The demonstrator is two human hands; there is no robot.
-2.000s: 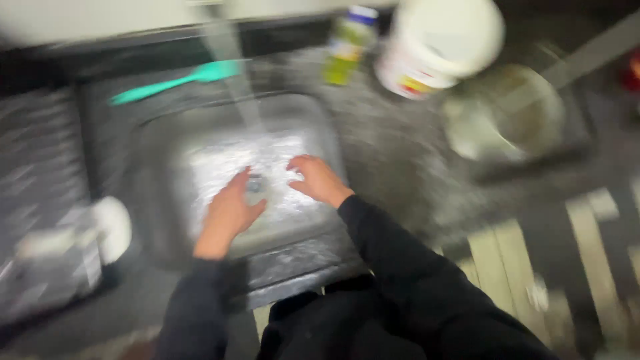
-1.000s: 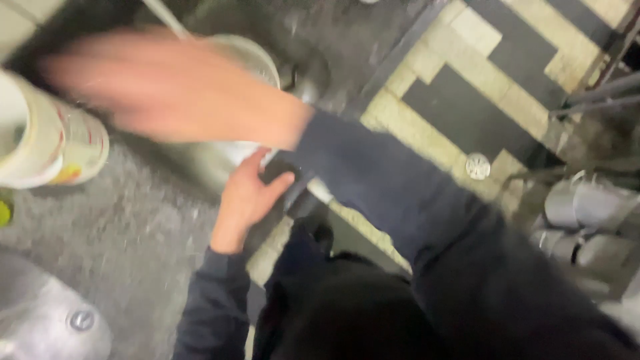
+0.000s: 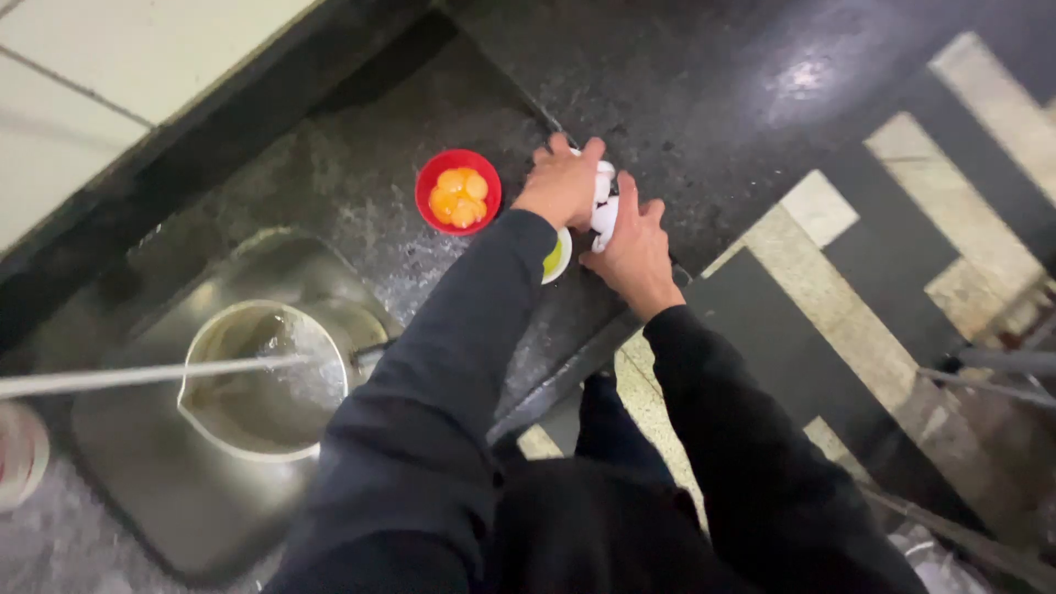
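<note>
Several white eggshells (image 3: 605, 216) lie between my two hands on the dark stone counter. My left hand (image 3: 563, 183) curls over the shells from the left, fingers bent around them. From the right, my right hand (image 3: 635, 252) cups the nearer shells with its fingers bent. Whether either hand has a firm hold cannot be told. Left of my left hand sits a red bowl (image 3: 422, 183) with several egg yolks (image 3: 459, 198) in it. A white bowl (image 3: 566, 257) with yellow-green liquid is partly hidden under my left wrist and sleeve.
In the steel sink (image 3: 181, 511) at the lower left stands a metal pot (image 3: 256, 404) with a pouring lip, and a stream of water (image 3: 148, 377) runs into it. Part of a white bucket (image 3: 21, 458) shows at the left edge. The counter's front edge (image 3: 569, 363) borders the patterned floor.
The view has swung right along the counter. My hands were over another sink basin two seconds ago; now they are together at the eggshells.
</note>
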